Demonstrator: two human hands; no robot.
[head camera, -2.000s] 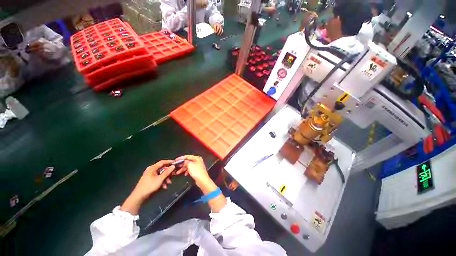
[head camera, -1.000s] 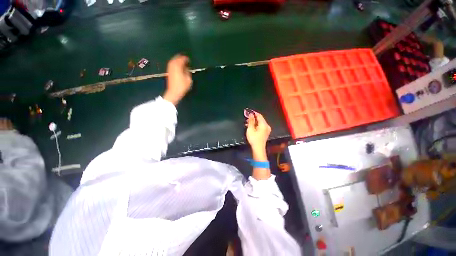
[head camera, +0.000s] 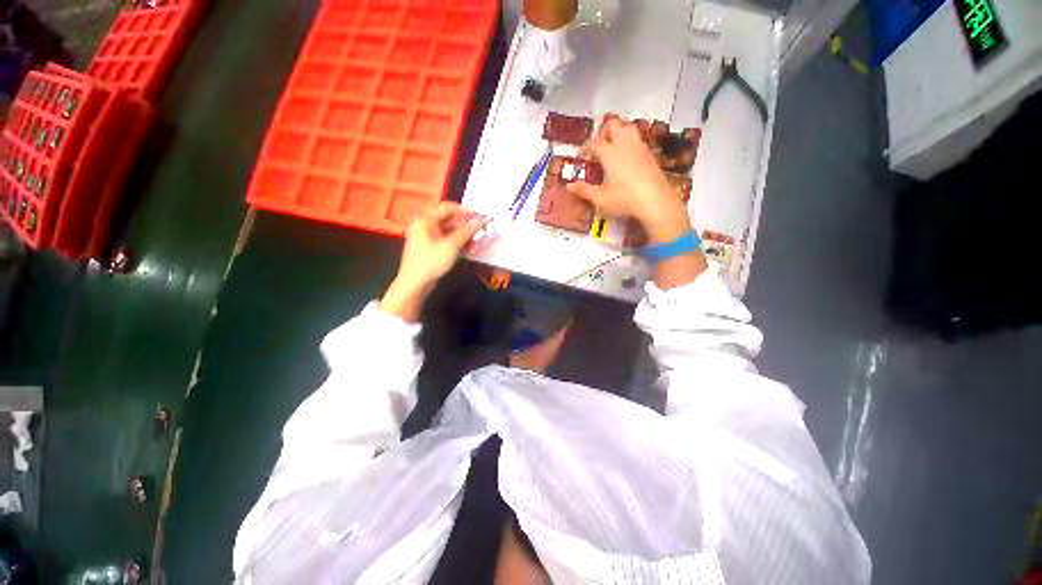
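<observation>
A watch housing (head camera: 577, 171), dark red with a white middle, is at the copper-brown press fixture (head camera: 562, 210) on the white machine base. My right hand (head camera: 631, 177), with a blue wrist band, is over the fixture with thumb and fingers at the housing's edge. Whether the housing is fully seated is unclear. My left hand (head camera: 437, 243) is at the base's near left corner, its fingertips pinching a small pale, reddish piece (head camera: 483, 232), too blurred to name surely. Part of the fixture is hidden under my right hand.
An empty orange-red blister tray (head camera: 363, 112) lies left of the base. Filled trays (head camera: 86, 171) are stacked at far left. Blue tweezers or a pen (head camera: 530, 185) and green-black pliers (head camera: 735, 95) lie on the base. Small units (head camera: 139, 489) lie on the green belt. A display box stands upper right.
The view has turned towards the press. My right hand has moved from over the belt to the fixture with the housing. My left hand has come from the belt to the base's corner.
</observation>
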